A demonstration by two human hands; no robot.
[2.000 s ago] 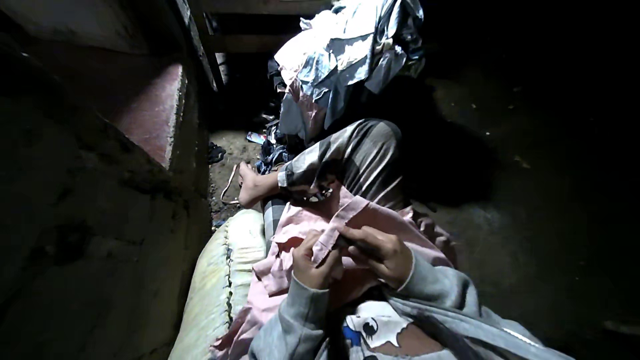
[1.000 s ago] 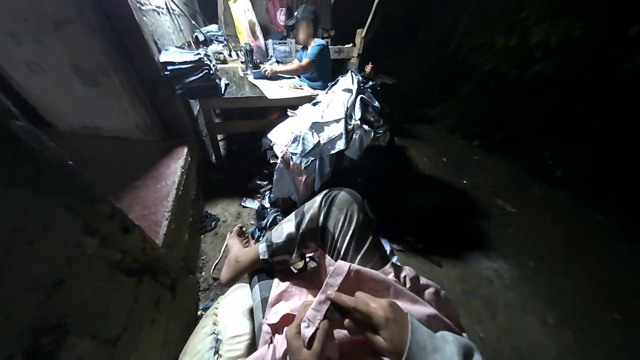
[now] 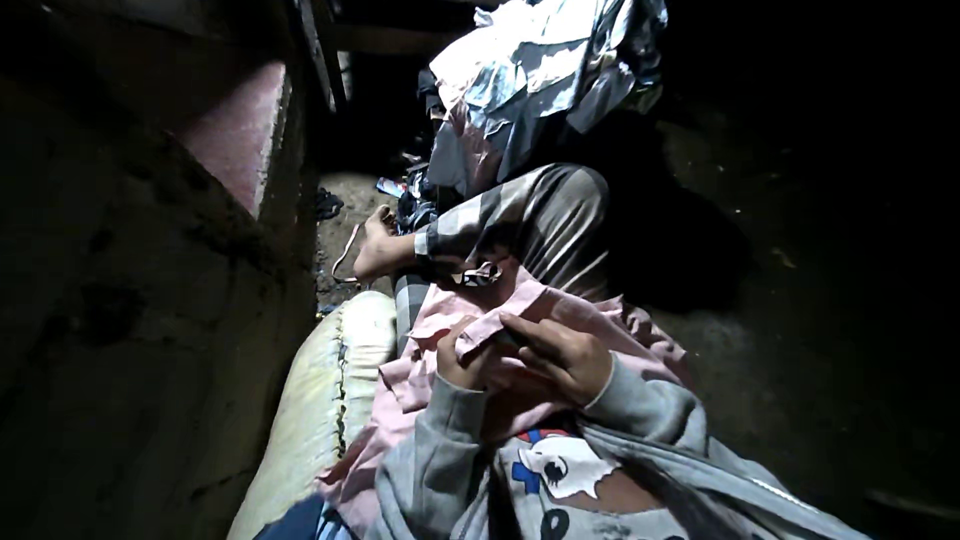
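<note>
Pink cloth (image 3: 544, 401) lies bunched across my lap, over my checked trousers (image 3: 555, 217). My left hand (image 3: 461, 360) grips a folded strip of this cloth by its lower end. On the strip's right side, my right hand (image 3: 566, 356) touches its edge with extended fingers; a small dark thing partly shows under them, too unclear to name. A black-and-white patterned item (image 3: 480, 274) rests at the upper edge of the pink cloth, near my crossed leg.
A large heap of white and grey cloth (image 3: 525, 75) stands ahead of my knee. A pale stuffed sack (image 3: 322, 397) is under me at the left, beside a low wall (image 3: 289, 150). My bare foot (image 3: 379, 247) is near scraps on the dirt ground.
The view has tilted down, so the table and the seated person seen a second ago are out of frame. My hands remain at the pink strip.
</note>
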